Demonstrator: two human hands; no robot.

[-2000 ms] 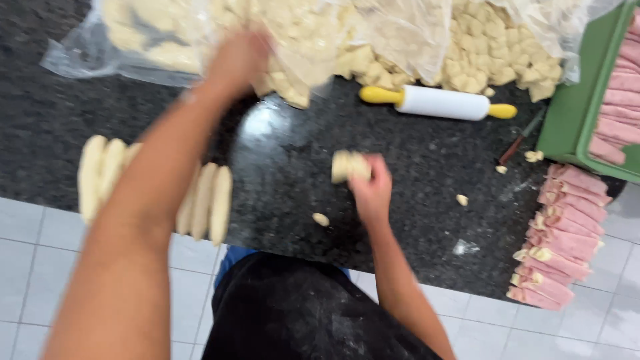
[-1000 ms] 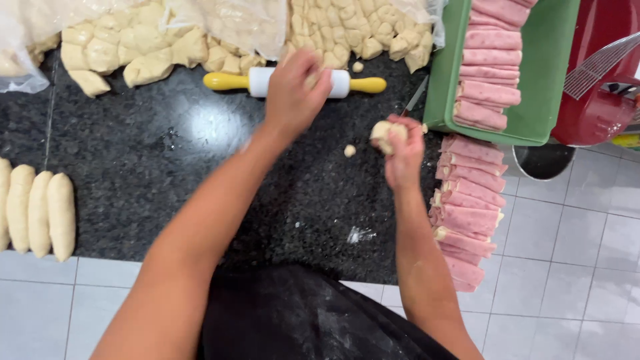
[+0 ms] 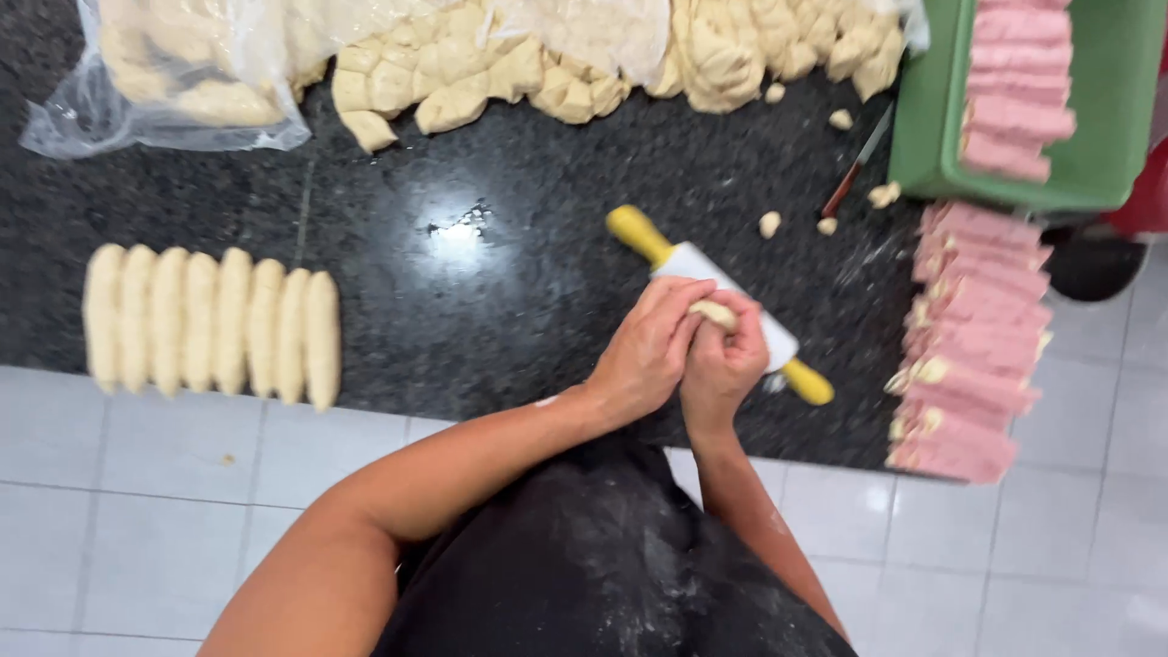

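Observation:
A lump of dough (image 3: 714,316) is squeezed in my right hand (image 3: 727,351), showing between thumb and fingers. Pressed against it from the left is my left hand (image 3: 646,345); its palm is hidden, so I cannot tell whether it grips the dough too. Both hands are over a rolling pin (image 3: 783,339) with a white barrel and yellow handles, lying aslant on the dark stone counter. Small dough bits (image 3: 769,224) lie beyond it, near a knife (image 3: 858,164) with a reddish-brown handle.
Dough rolls (image 3: 201,319) lie side by side at left. Cut dough pieces (image 3: 474,73), partly under clear plastic (image 3: 182,128), line the far side. Folded pink ham slices (image 3: 976,338) sit at the right edge, below a green bin (image 3: 931,137) holding more. The counter's near edge borders my apron (image 3: 584,547).
My two hands, apart a second ago, have come together. The rolling pin has moved from beside the cut dough to nearer me and now lies aslant.

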